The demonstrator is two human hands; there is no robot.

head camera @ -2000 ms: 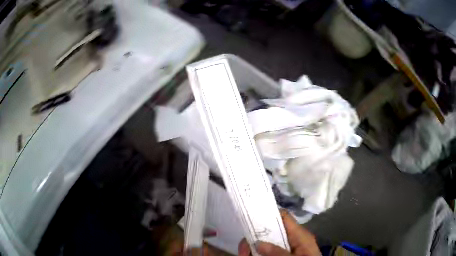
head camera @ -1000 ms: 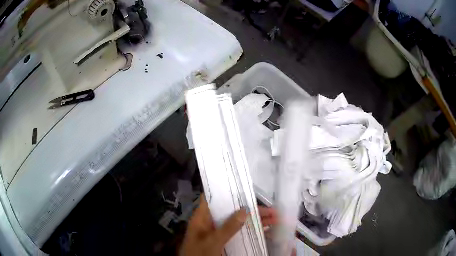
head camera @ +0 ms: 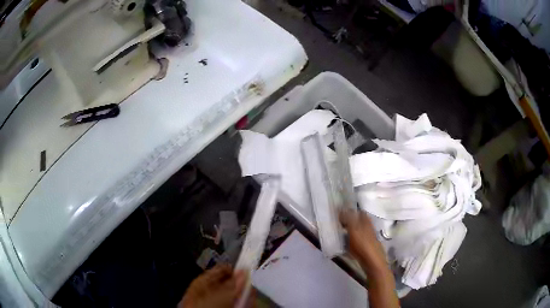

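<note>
My left hand (head camera: 215, 287) is at the bottom centre, closed around the lower end of a narrow white strip bundle (head camera: 259, 222) that points up. My right hand (head camera: 360, 236) is over the near side of the pale bin, slightly blurred, with its fingers at a long white strip stack (head camera: 323, 192). Another narrow strip (head camera: 345, 162) stands just right of that stack, and its lower end meets my fingers. Whether my right hand grips either one is not clear. A loose heap of white strips (head camera: 416, 180) fills the right of the bin.
The pale bin (head camera: 338, 84) stands beside the white sewing table (head camera: 241, 36). Black thread snips (head camera: 91, 115) and a small dark rectangle (head camera: 43, 160) lie on the table. A white board or sheet (head camera: 310, 280) is below the bin. Scraps (head camera: 228, 231) lie under the table.
The strip stack that was raised near the camera is lower, over the bin. The hands have moved apart, the left one down and left with a narrow bundle, the right one over the bin.
</note>
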